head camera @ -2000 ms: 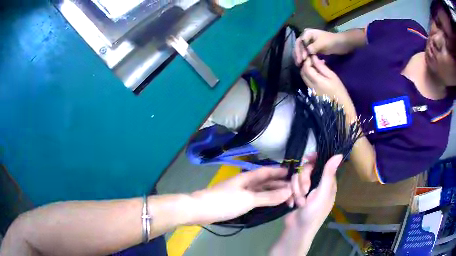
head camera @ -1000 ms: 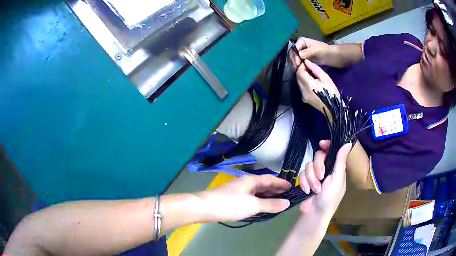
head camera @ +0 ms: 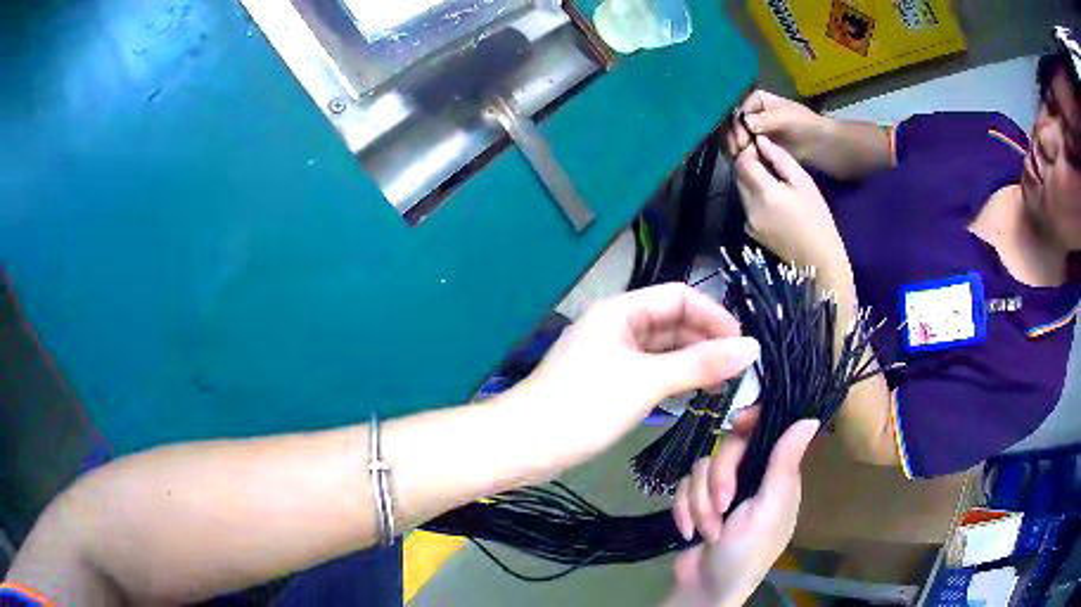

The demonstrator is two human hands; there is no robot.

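Note:
My right hand [head camera: 753, 510] is closed around a thick bundle of black cables [head camera: 776, 356] below its fanned ends, which have short silvery tips. The rest of the bundle trails to the lower left, below my left arm. My left hand [head camera: 646, 368] is at the left side of the fanned ends, its thumb tip against or just over the edge. Its thumb and fingers are curved with a gap between them, and no cable shows in it. A second group of black cables [head camera: 688, 439] with a yellowish tie shows behind, between my hands.
A green table [head camera: 273, 285] holds a steel solder pot [head camera: 439, 131], a flat metal strip [head camera: 545, 166] and a translucent cup [head camera: 643, 21]. A coworker in a purple shirt [head camera: 936, 261] sits at right, both hands raised over dark cables. A yellow cabinet [head camera: 859, 36] stands behind.
My left hand has moved up from the lower part of the bundle to its fanned ends. My right hand keeps its hold. The table and pot have shifted right in view.

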